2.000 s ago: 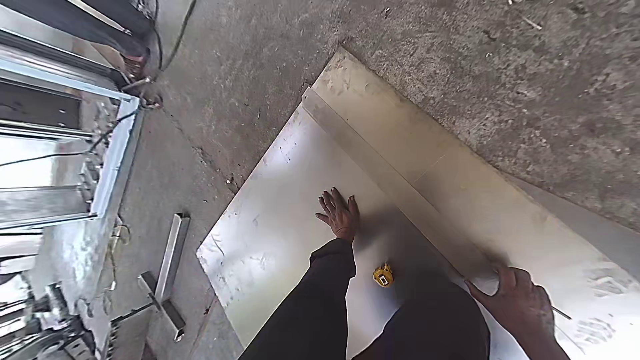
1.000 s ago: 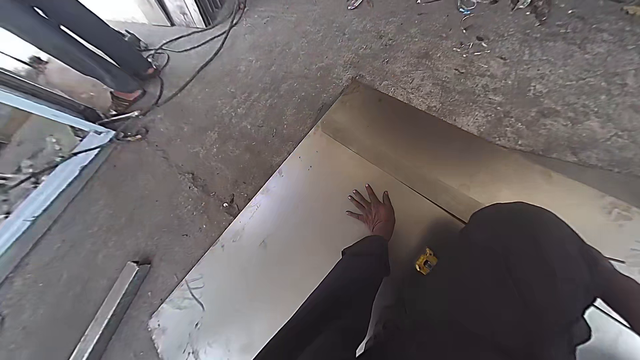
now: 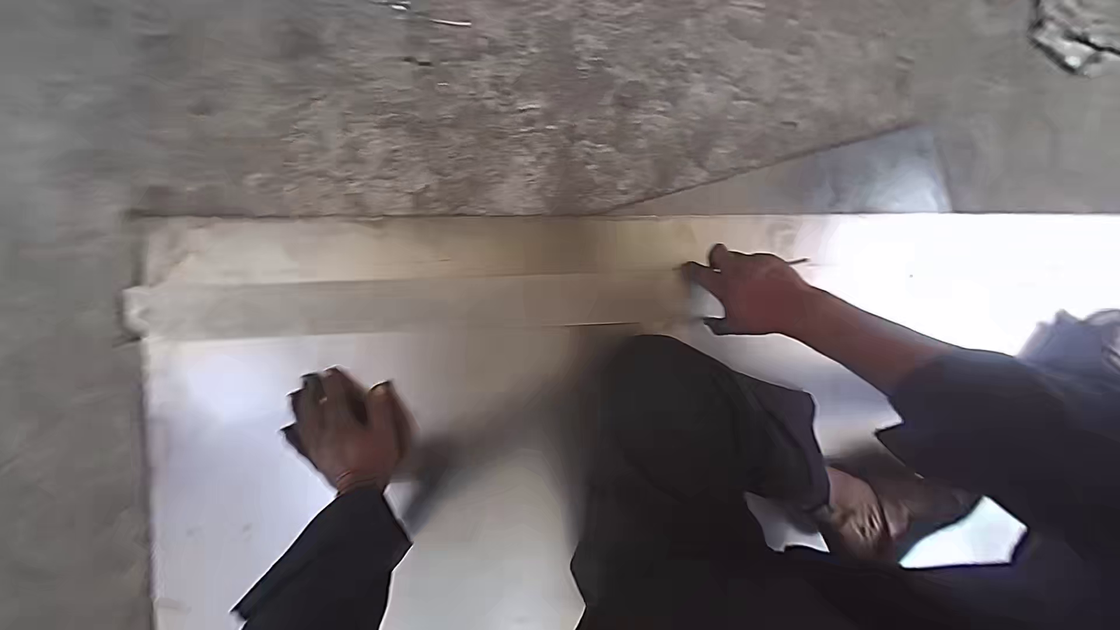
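Note:
A large flat metal sheet (image 3: 490, 534) lies on the floor, with a long straight metal strip (image 3: 394, 306) across it near its far edge. My left hand (image 3: 350, 429) is over the sheet, below the strip's left part, blurred, its fingers somewhat bent and holding nothing that shows. At the strip's right end is my right hand (image 3: 757, 293), thumb and fingers at its two edges. A thin dark rod-like thing (image 3: 796, 261) sticks out behind that hand; its other end is hidden. My dark-clothed knee covers part of the sheet.
Rough concrete floor (image 3: 542, 105) borders the sheet at the top and left. Another metal piece (image 3: 875, 175) pokes out beyond the far edge. A broken grey lump (image 3: 1076, 39) lies at the top right. My bare foot (image 3: 862, 516) shows at lower right.
My left hand was spread flat on the sheet and now has its fingers more bent. The yellow tape measure seen near my knee before is out of sight. The view has turned strongly.

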